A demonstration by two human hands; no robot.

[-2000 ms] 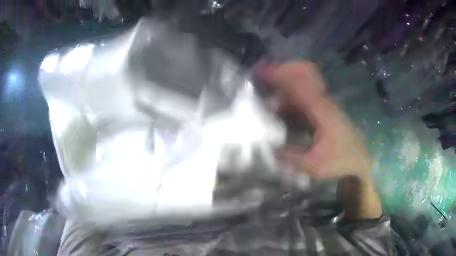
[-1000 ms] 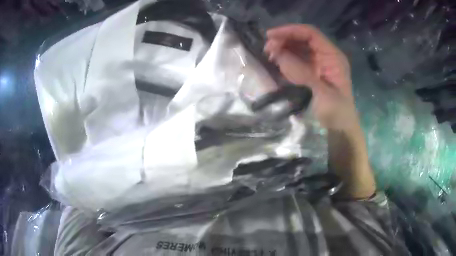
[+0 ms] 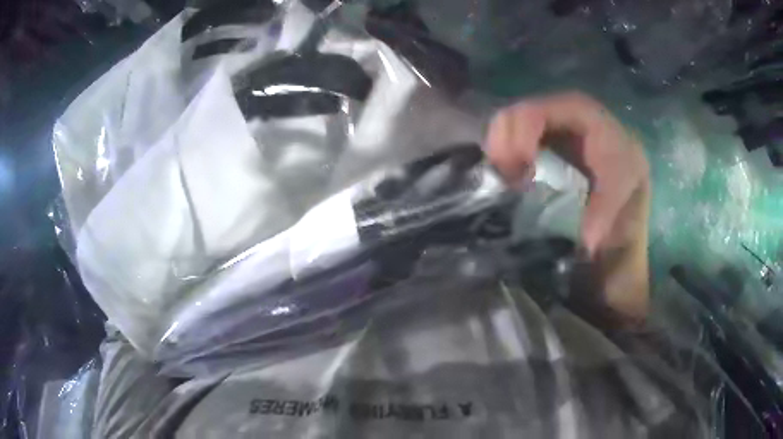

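Observation:
Bagged white garments (image 3: 163,197) lie stacked against my front, from the left to the middle, under shiny clear film. Dark labels show inside the collars near the top, and a dark hanger part (image 3: 305,81) lies across one collar. A bagged dark garment (image 3: 275,313) lies along the near edge of the stack. My right hand (image 3: 524,154) is right of the stack, with its fingers curled down and closed on the clear garment bag near dark hanger hooks. The exact grip is blurred. My left hand is not in view; the stack covers the left side.
Dark glossy bagged garments (image 3: 730,51) lie at the upper right. A shiny green floor (image 3: 704,189) shows at the right. Dark blurred shapes are at the far left. My grey-white T-shirt (image 3: 386,394) fills the bottom, with upside-down lettering.
The white garments have tilted and shifted, showing more collar and a dark hanger part. My right hand has come down from above the stack, and its fingers have closed on the bag film.

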